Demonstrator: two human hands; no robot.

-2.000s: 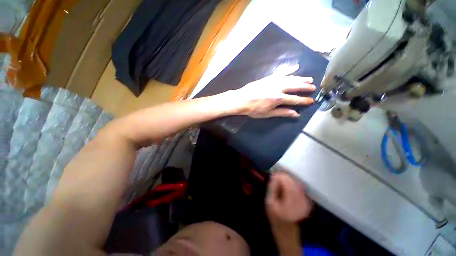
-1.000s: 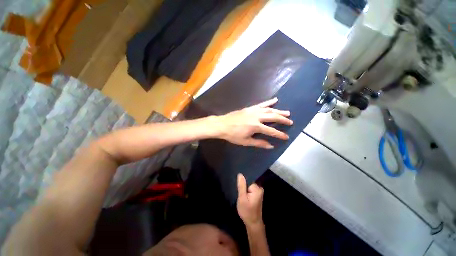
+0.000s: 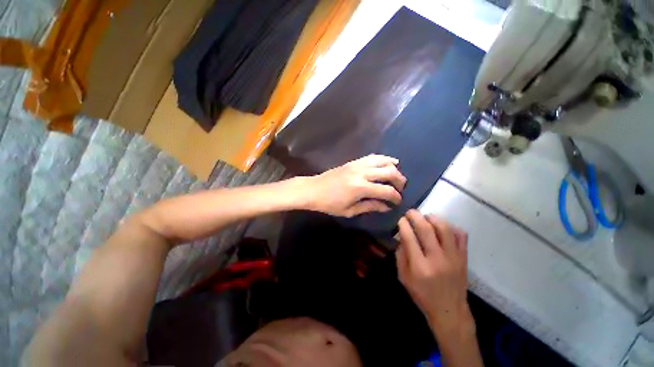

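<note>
A large dark faux-leather panel (image 3: 358,93) lies on the white table, glossy brown-black on one side with a matte blue-black strip (image 3: 437,115) along the machine side. That strip's edge reaches the presser foot (image 3: 477,125) under the cream-white sewing machine head (image 3: 531,57). My left hand (image 3: 358,186) rests on the lower part of the panel with bent fingers, holding nothing. My right hand (image 3: 434,261) is at the panel's near corner, its fingertips closed on the edge; the thumb is mostly hidden.
Blue-handled scissors (image 3: 589,201) lie on the table right of the machine's foot. Black cut strips (image 3: 240,57) lie on cardboard (image 3: 179,140) with orange-brown tape, at upper left. A quilted grey cover (image 3: 86,186) is at the left. A red object (image 3: 247,274) is below my left forearm.
My right hand has come up from below to the panel's corner. My left hand has slid back from near the presser foot, and its fingers are now more bent.
</note>
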